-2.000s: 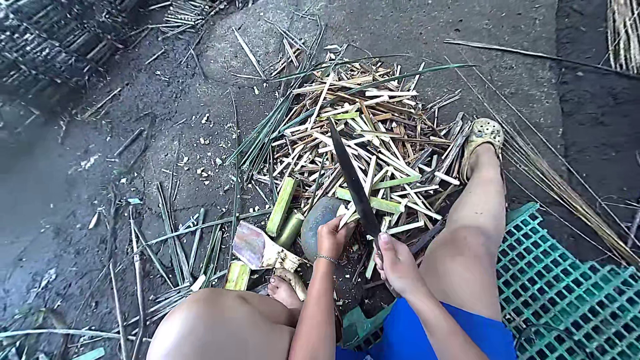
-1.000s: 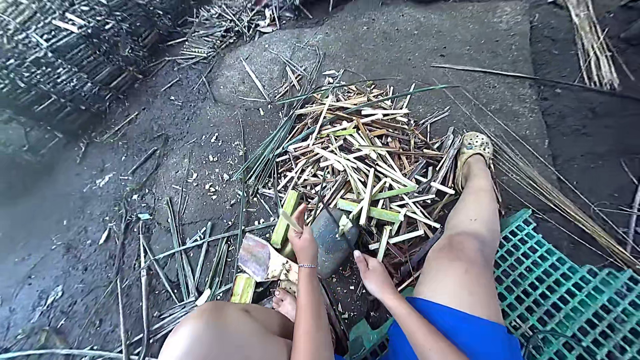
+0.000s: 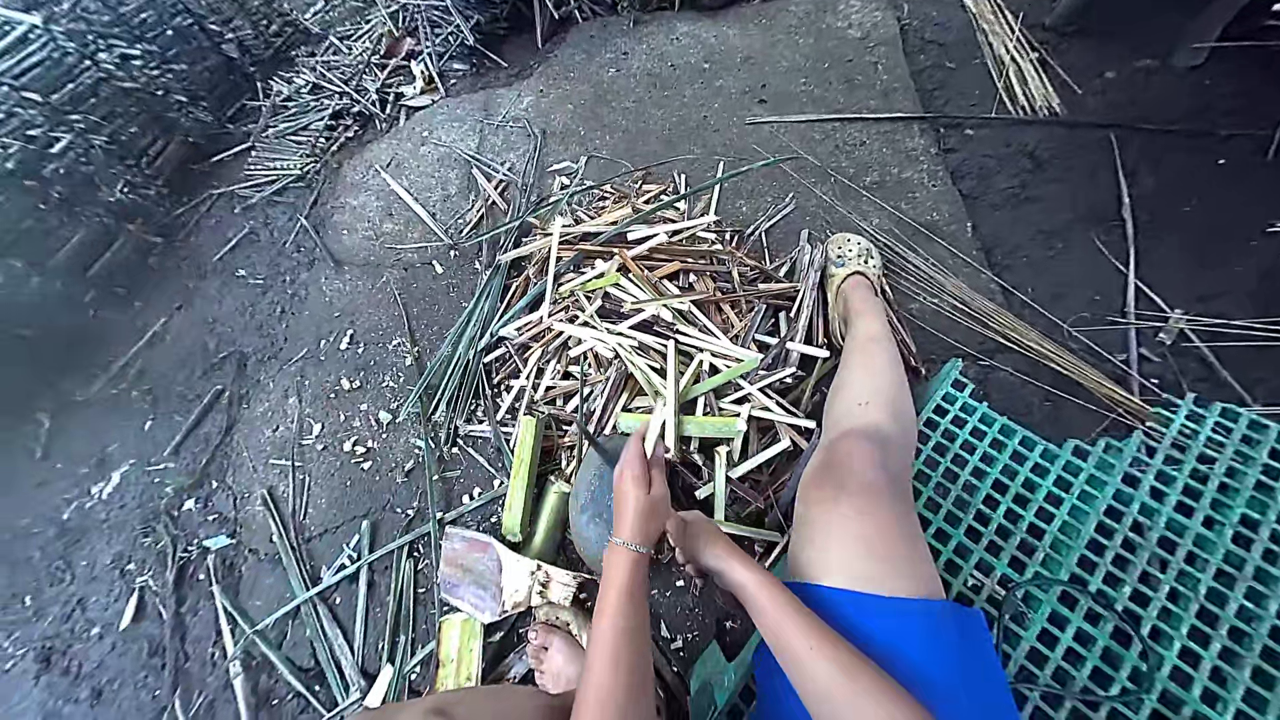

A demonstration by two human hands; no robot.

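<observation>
My left hand [image 3: 642, 498], with a bracelet at the wrist, grips a pale split strip [image 3: 655, 428] pointing up toward the pile of cut strips [image 3: 640, 290]. My right hand [image 3: 700, 540] is closed just right of the left wrist, around a knife handle that is mostly hidden. The dark knife blade [image 3: 600, 446] shows behind and left of my left hand, over a rounded grey stone [image 3: 590, 505]. Left of the stone are a green split stalk piece [image 3: 522, 478], a round green stalk piece [image 3: 548, 520] and a thick pale stalk base [image 3: 495, 578].
My right foot wears a perforated clog [image 3: 853, 258] beside the pile. Green plastic mesh [image 3: 1110, 500] lies at the right, with long thin dry stalks [image 3: 1010, 320] above it. Dark green leaf strips [image 3: 465, 345] lie left of the pile. Bundled sticks [image 3: 330, 100] are at the upper left.
The knife, raised over the pile two seconds ago, is now low and mostly hidden behind my left hand. My right hand has moved in close to my left wrist.
</observation>
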